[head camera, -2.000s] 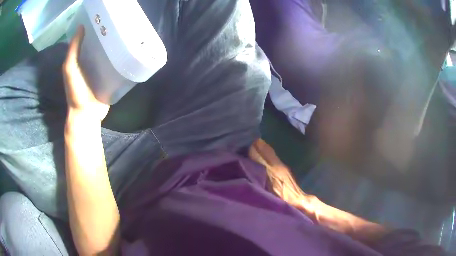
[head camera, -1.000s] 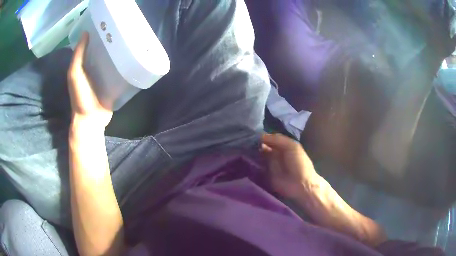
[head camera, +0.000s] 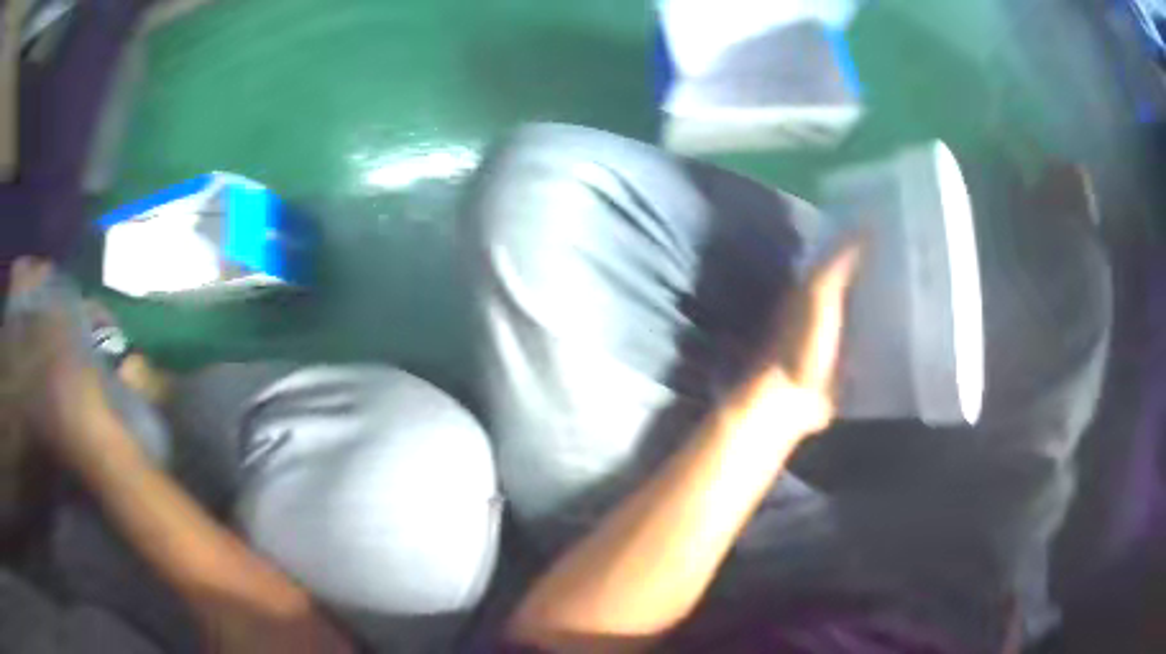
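Observation:
An assembled unit, a frosted tub with its white cover closed on it, is tilted over my lap at the right of the view. My left hand is closed around the tub's side, with fingers and thumb partly hidden behind it. The white cover faces right. My right hand is not in view. The picture is blurred.
An open white and blue box stands on the green floor beyond my knee. Another white and blue box lies at the left. Another person's arm and pale trouser knee are at lower left.
The view has swung to the left, so the held unit now shows at the right. My right hand has left the view. The floor, another box and a neighbour's arm have come into view.

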